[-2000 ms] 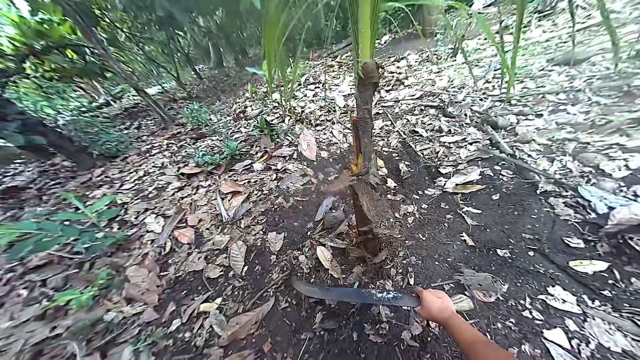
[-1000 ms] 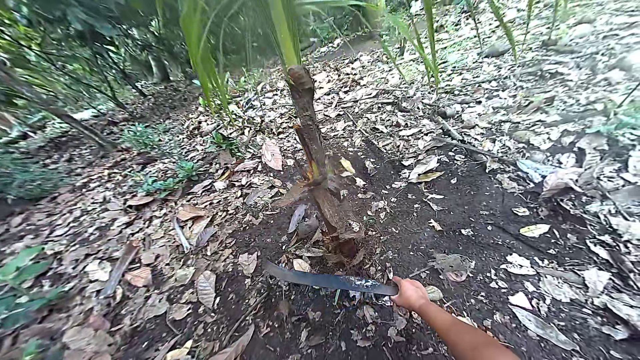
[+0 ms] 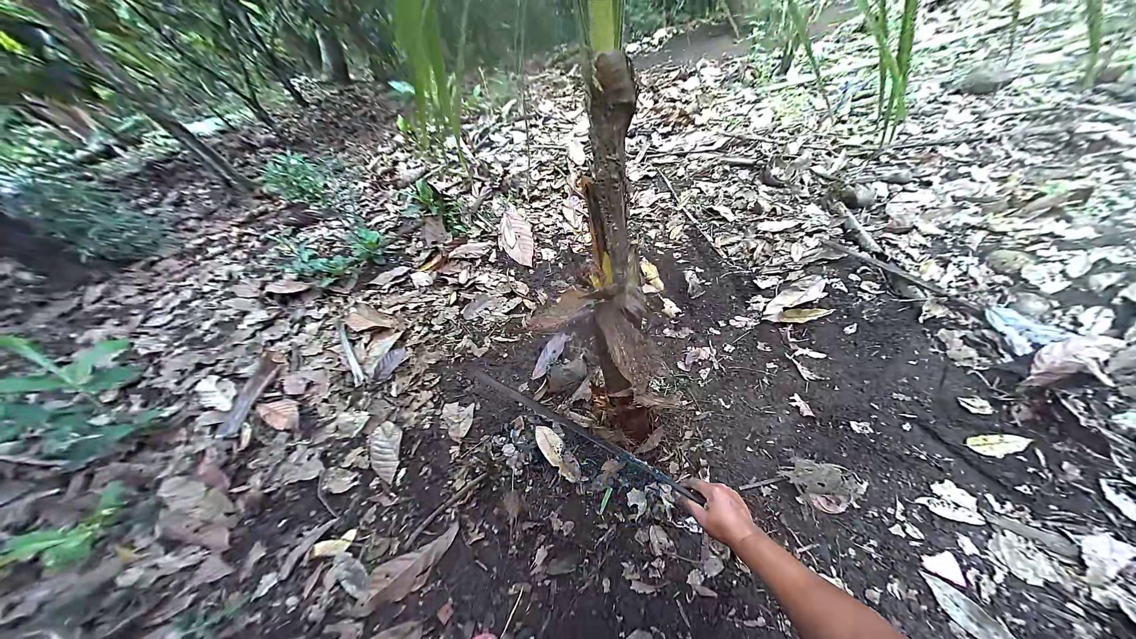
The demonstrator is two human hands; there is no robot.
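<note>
My right hand (image 3: 721, 513) grips the handle of a machete (image 3: 581, 432) at the lower middle of the view. The dark blade points up and to the left, seen nearly edge-on, and passes in front of the base of a small palm-like plant's trunk (image 3: 612, 169). Whether the blade touches the trunk cannot be told. The trunk stands upright, with a split, yellowish-orange patch (image 3: 605, 266) low on its left side and loose brown fibrous husk (image 3: 632, 342) round its foot. My left hand is out of view.
Dry leaves (image 3: 386, 451) and dark soil (image 3: 754, 417) surround the trunk. Thin sticks (image 3: 887, 266) lie to the right. Green leafy plants (image 3: 75, 390) grow at the left, and long green fronds (image 3: 430, 71) hang beside the upper trunk. A thin leaning stem (image 3: 142, 98) rises at the upper left.
The machete blade, earlier seen broadside and nearly level, is now turned edge-on and slants up to the left. My right hand keeps its hold on the handle.
</note>
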